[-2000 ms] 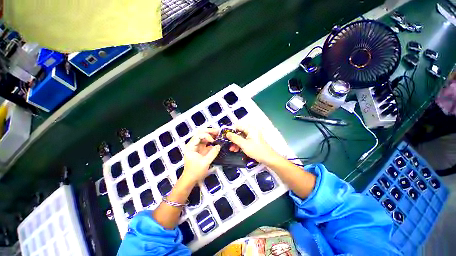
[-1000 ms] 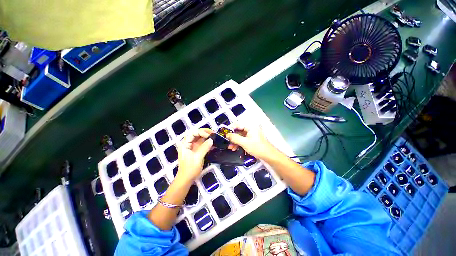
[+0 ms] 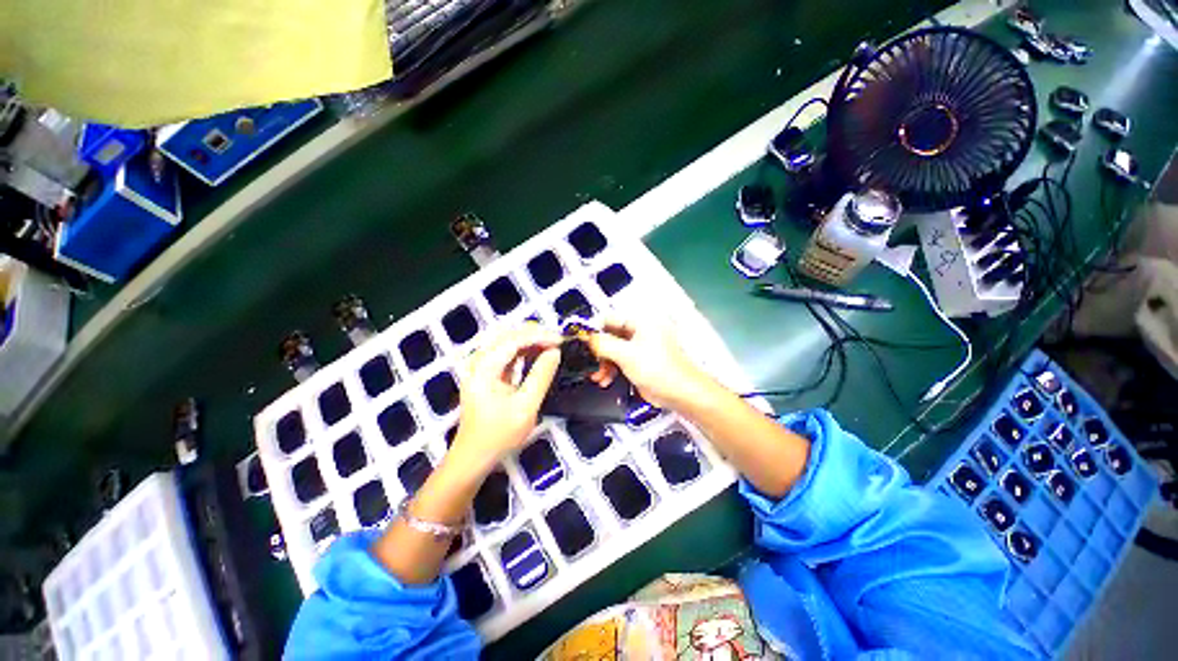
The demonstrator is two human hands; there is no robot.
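Note:
A large white compartment tray [image 3: 426, 323] holds rows of black glossy square watch units in its pockets. My left hand [image 3: 506, 387] and my right hand [image 3: 642, 366] meet above the tray's middle. Between their fingertips is a small watch unit [image 3: 578, 333] with a silver edge and a bit of gold-coloured inside. It is small and partly hidden by the fingers. A flat black box [image 3: 594, 398] lies on the tray just below the hands, with thin black wire to its right.
A round black fan [image 3: 928, 127], a pale bottle [image 3: 849, 238], a power strip [image 3: 971, 265] with cables and a pen-like tool [image 3: 827, 297] are at right. A blue tray [image 3: 1098, 517] is low right, a white tray [image 3: 129, 581] low left. Metallic pieces [image 3: 473, 236] stand behind the tray.
The metallic pieces behind the tray have shifted right along the green surface. The hands stay together over the tray; the dark face of the held unit, visible a second ago, shows less now.

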